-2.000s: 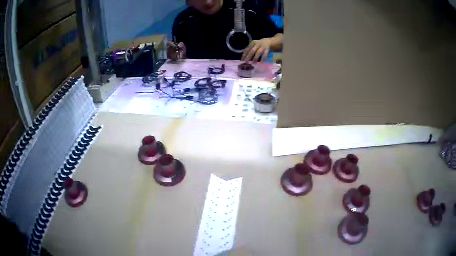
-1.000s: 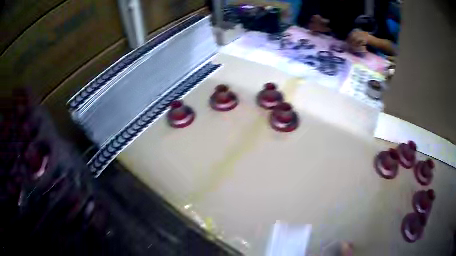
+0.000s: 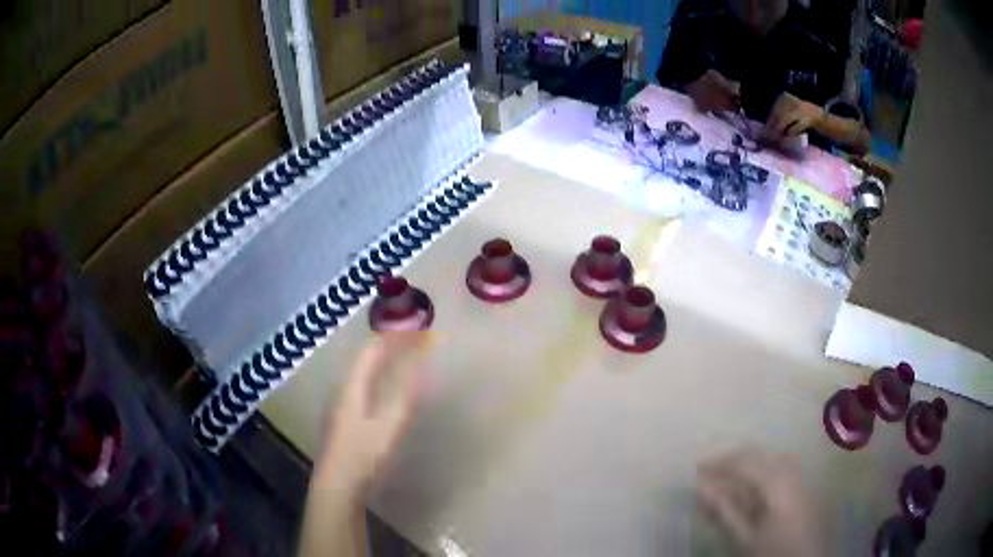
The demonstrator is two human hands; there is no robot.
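Observation:
Dark-red flanged housings stand on the beige table. One housing (image 3: 401, 308) is nearest the pad stack, another (image 3: 499, 272) is just right of it, and a touching or nearly touching pair (image 3: 633, 321) is farther right. My left hand (image 3: 376, 408) is blurred, fingers apart, just below the nearest housing; I see nothing held. My right hand (image 3: 762, 500) is strongly blurred at the lower right, and I cannot tell whether it holds anything. The stack of pad strips (image 3: 348, 223) leans at the left, black arcs along its edges.
A clear bag of housings (image 3: 93, 435) is at lower left, beside the table edge. Several more housings (image 3: 849, 417) stand at the right. The cardboard divider (image 3: 936, 218) is at the right. A person opposite works at a pink mat (image 3: 675, 109) with wired parts. Cartons (image 3: 142, 141) are at left.
The view has turned left. Both hands have come into view. The white strip on the table has left the picture. A fourth housing, absent two seconds ago, stands in the left group.

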